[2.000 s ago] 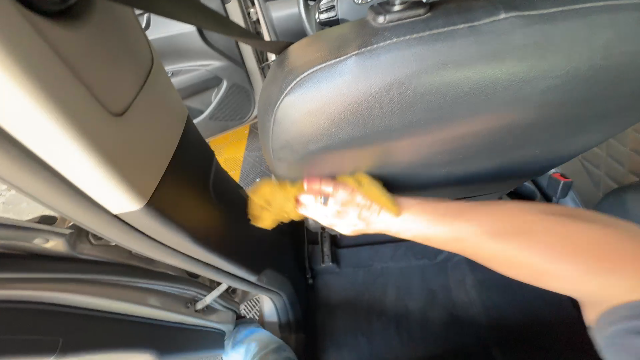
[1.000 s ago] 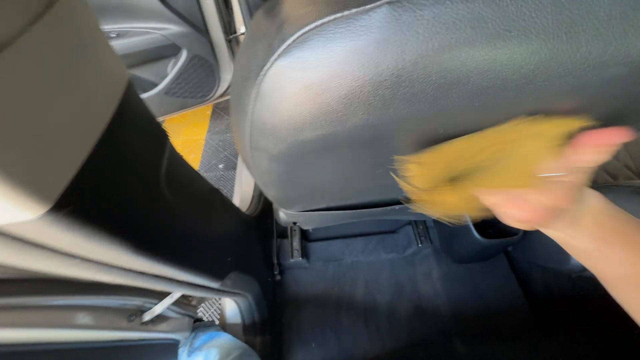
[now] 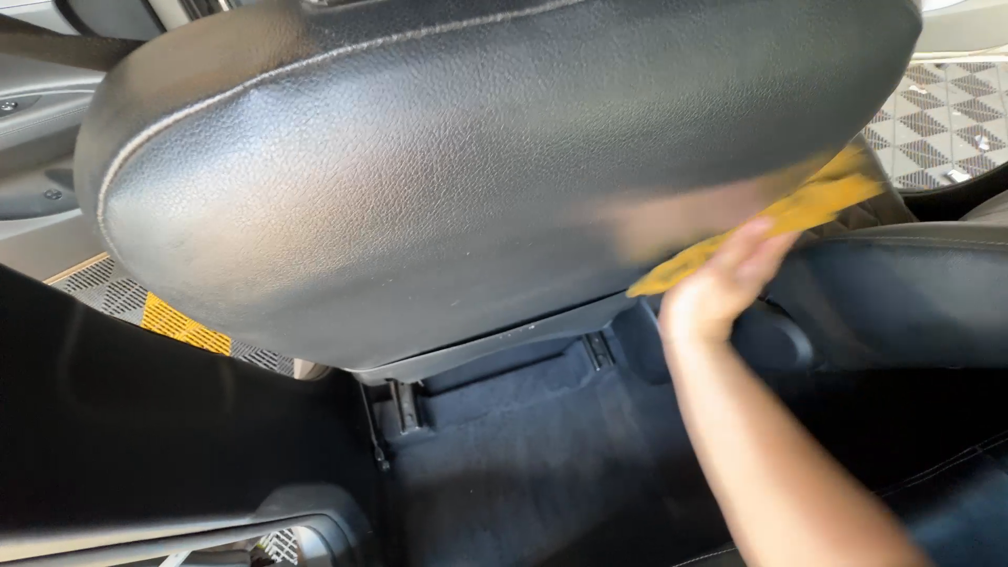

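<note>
My right hand grips a yellow cloth at the lower right part of the black leather seat back of a car's front seat. The cloth is slightly blurred and stretches along the seat back's lower right edge; whether all of it touches the leather is hard to tell. A faint reflection of hand and cloth shows in the leather. My left hand is out of frame.
Below the seat lies the dark floor carpet with metal seat rails. A black door pillar trim stands at left, a seat belt at upper left. The centre console is beside my wrist.
My right hand with the yellow cloth has moved from the seat back's lower left edge across to its lower right side. The view has shifted too.
</note>
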